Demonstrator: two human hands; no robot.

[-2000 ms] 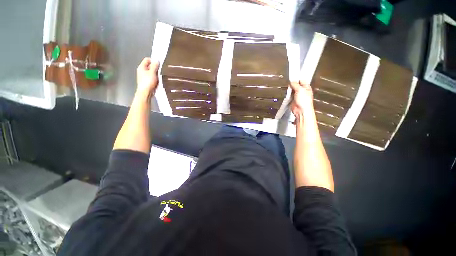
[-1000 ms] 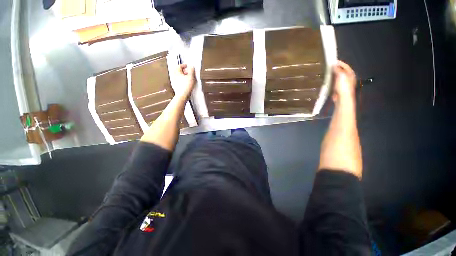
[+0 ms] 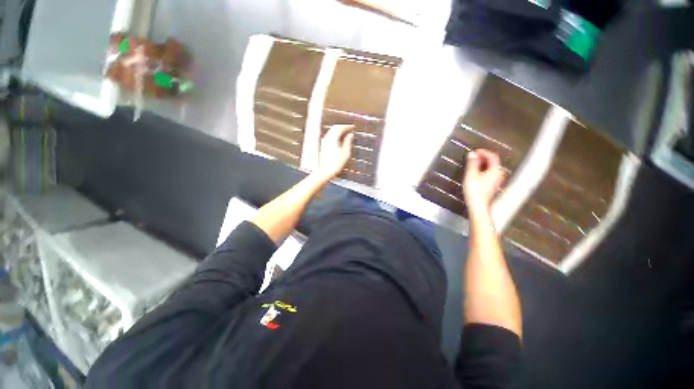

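Note:
A left panel sheet (image 3: 284, 102) lies on the table, with two dark brown slotted card pocket panels on white backing. A right panel sheet (image 3: 567, 171) lies tilted at the right, also with two panels. My left hand (image 3: 336, 150) is over the lower part of the left sheet's right panel, fingers curled. My right hand (image 3: 482, 173) is over the right sheet's left panel, fingers bent together. I cannot tell whether either hand holds anything small.
A tied brown leather bundle (image 3: 148, 68) lies at the far left. A black bundle (image 3: 502, 30) with a green label is at the back right. A pale box edge (image 3: 676, 167) is at the far right. Pale tubs (image 3: 114, 266) stand lower left. A white board (image 3: 237, 219) is near my legs.
The view has swung. Both hands have left the edges of the sheet they held one second ago. The hands are now over separate sheets, with a white gap between their panels.

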